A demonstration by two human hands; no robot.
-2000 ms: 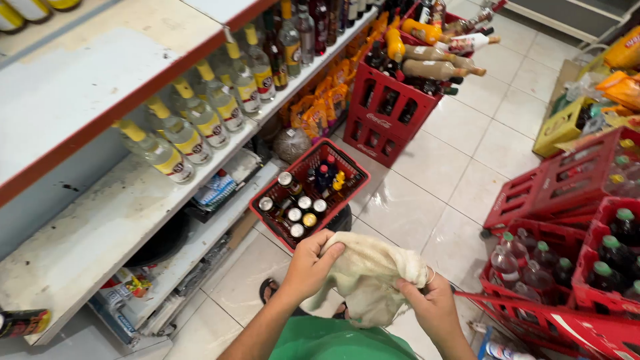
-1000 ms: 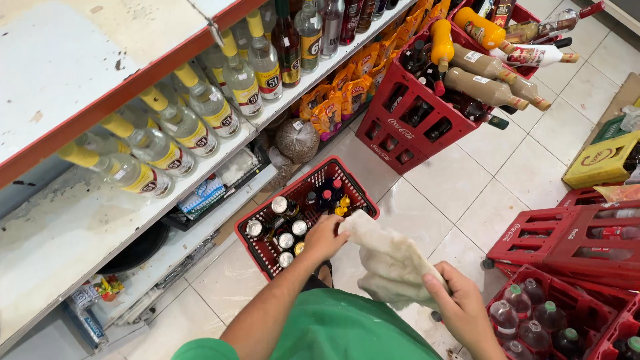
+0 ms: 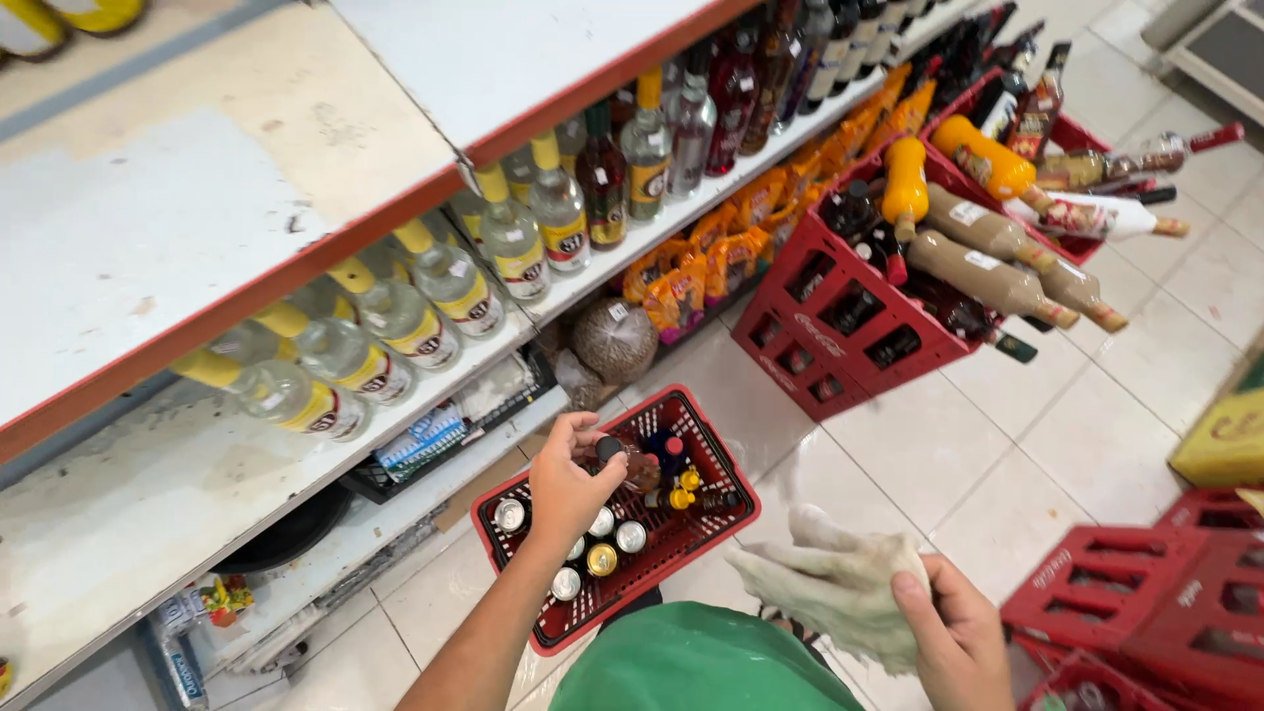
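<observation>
My left hand (image 3: 573, 479) is over the red plastic shopping basket (image 3: 743, 515), its fingers around the dark cap of a bottle with reddish-brown contents (image 3: 642, 472). The bottle's lower part is inside the basket. My right hand (image 3: 953, 622) grips a whitish, damp-looking cloth (image 3: 849, 588), which hangs to the right of the basket. Several cans, among them one with a gold top (image 3: 601, 560), stand in the basket's near left part. Small bottles with yellow caps (image 3: 681, 497) and a dark bottle with a red cap (image 3: 673, 446) are at its right side.
Shelves (image 3: 158, 494) at left hold clear bottles with yellow caps (image 3: 395, 316). Orange packets (image 3: 681, 296) and a bag of pellets (image 3: 614, 341) lie beneath. A red crate (image 3: 839, 346) full of bottles stands beyond the basket. More red crates (image 3: 1116, 592) are at right, on the tiled floor (image 3: 948, 425).
My left hand has let go of the cloth and now holds a bottle by its cap in the basket. The cloth hangs from my right hand alone.
</observation>
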